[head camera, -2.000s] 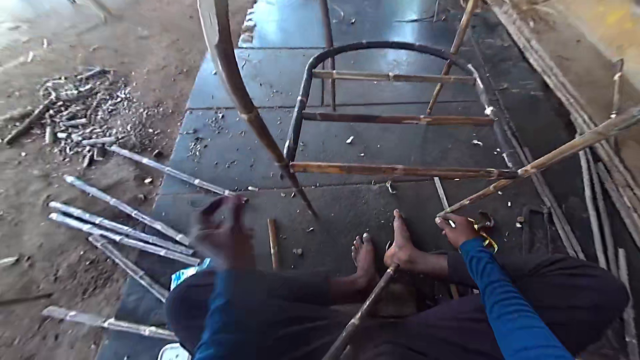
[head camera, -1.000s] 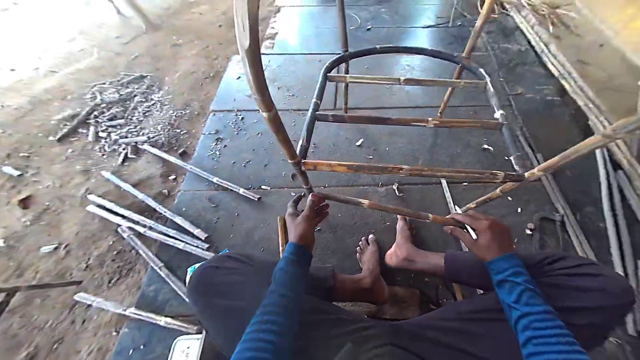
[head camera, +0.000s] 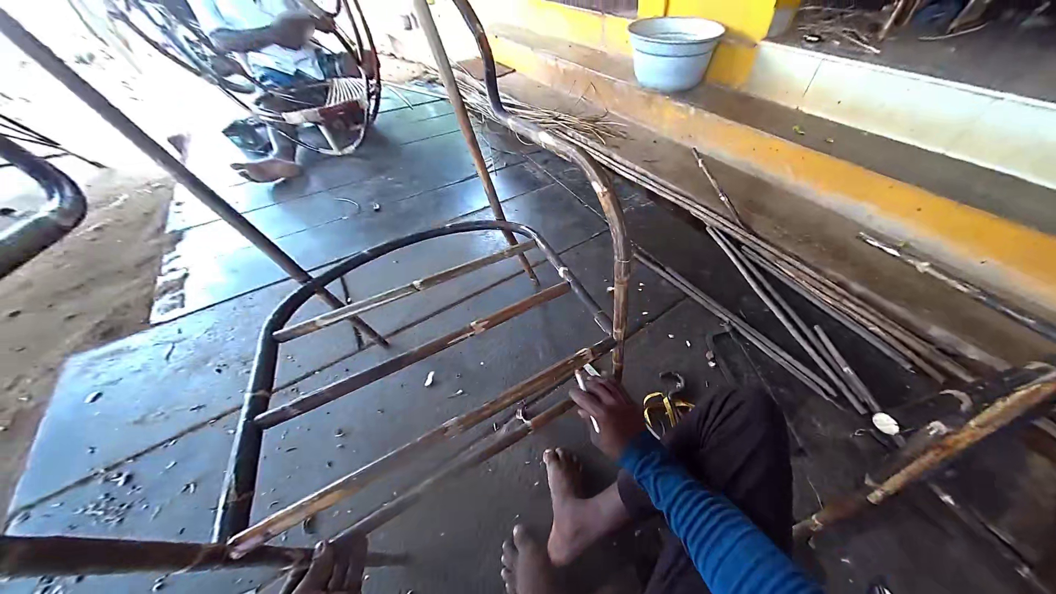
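A chair-like frame of cane poles stands before me, with a dark curved hoop (head camera: 396,246) and several crossbars (head camera: 429,338). A loose cane rod (head camera: 462,462) lies along the nearest crossbar (head camera: 495,404). My left hand (head camera: 330,565), cut off by the bottom edge, is closed around the rod's near end. My right hand (head camera: 610,412) is at the rod's far end, by the bent cane upright (head camera: 619,264), and has a thin white stick (head camera: 587,396) between its fingers. Yellow-handled pliers or cutters (head camera: 667,408) lie on the floor beside my right wrist.
Long cane poles (head camera: 792,280) lie on the right along a yellow-edged step (head camera: 825,169). A grey plastic tub (head camera: 675,54) stands on the step. Another person (head camera: 272,49) sits at the upper left by a second cane frame (head camera: 363,99). A cane pole (head camera: 957,454) crosses the lower right.
The view has swung to the right. Two seconds ago my left hand was off the rod; one second ago both hands held it across the frame, and it now lies closer along the crossbar.
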